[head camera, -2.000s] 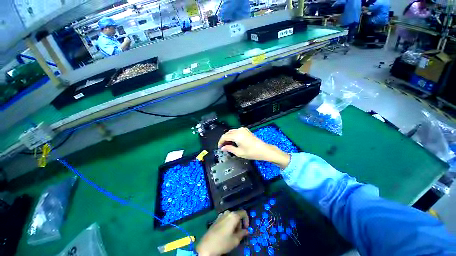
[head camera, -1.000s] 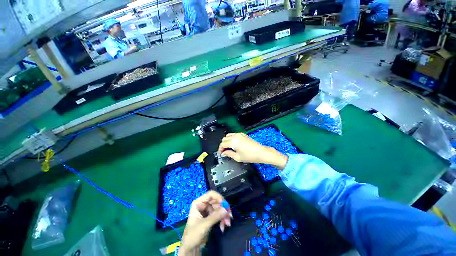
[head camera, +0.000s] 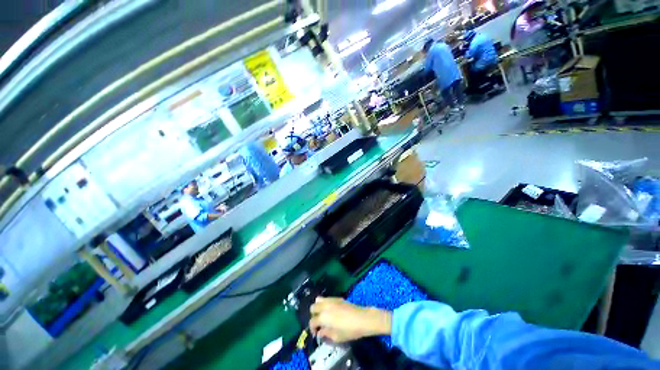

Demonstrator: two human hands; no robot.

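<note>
My right hand (head camera: 341, 320) is over the back of the small metal fixture (head camera: 331, 357), fingers bent together; whether a part is between them cannot be told. The fixture shows only partly, at the bottom edge. The right tray of blue disc components (head camera: 383, 285) lies beside my right hand and is partly hidden by it and the sleeve. A corner of the left tray's blue discs (head camera: 293, 361) shows at the bottom edge. My left hand is out of the picture.
A deep black bin (head camera: 344, 252) of brownish-grey parts stands behind the fixture. A clear bag (head camera: 442, 225) of blue parts lies right of it. A raised green shelf (head camera: 268, 235) with black bins crosses behind. Clear plastic (head camera: 612, 192) lies at the right. People in blue smocks are beyond.
The view has tilted and swung upward, so the bench sits lower. My left hand, which held a blue disc, and the front tray have left the picture. My right hand remains at the fixture.
</note>
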